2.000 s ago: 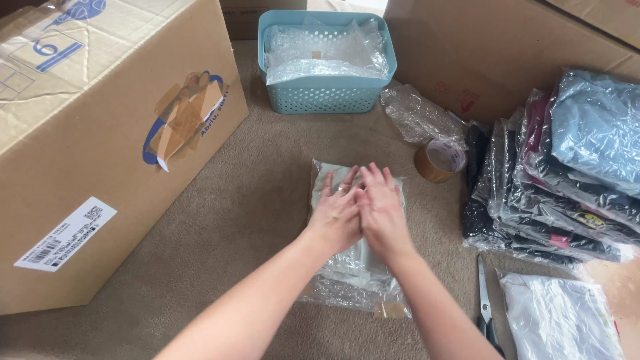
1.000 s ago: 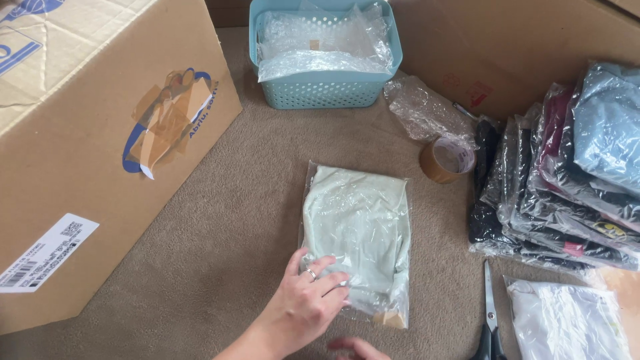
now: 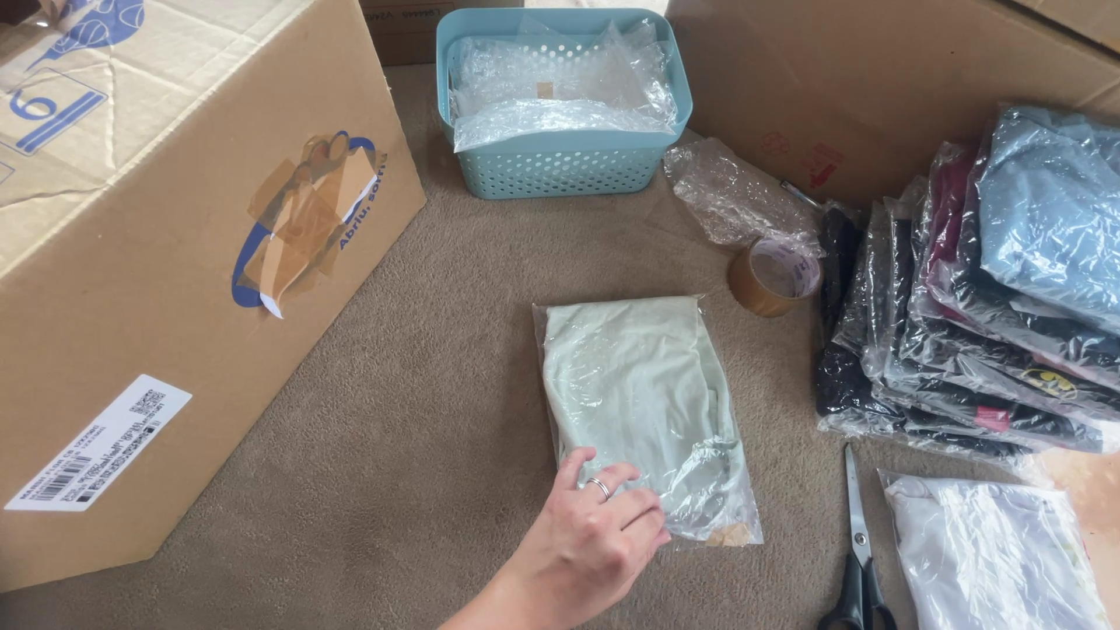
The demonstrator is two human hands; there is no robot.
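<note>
A folded pale green garment in a clear plastic bag (image 3: 643, 394) lies flat on the brown carpet, with a piece of brown tape at its lower right corner. My left hand (image 3: 595, 534), a ring on one finger, rests on the lower left part of the bag with its fingers bent; whether they pinch the plastic cannot be told. My right hand is out of view. Right of the bag stand a roll of brown packing tape (image 3: 763, 284) and, lower down, scissors with black handles (image 3: 859, 542).
A large cardboard box (image 3: 201, 376) fills the left side. A teal basket (image 3: 560, 166) holding clear plastic bags stands at the back beside a crumpled bag (image 3: 739, 197). At right are stacked bagged garments (image 3: 1050, 210) and a white bagged garment (image 3: 997, 551).
Both hands were pressing on the bagged garment two seconds ago. My left hand has moved to its lower edge, and my right hand has left it and gone out of view.
</note>
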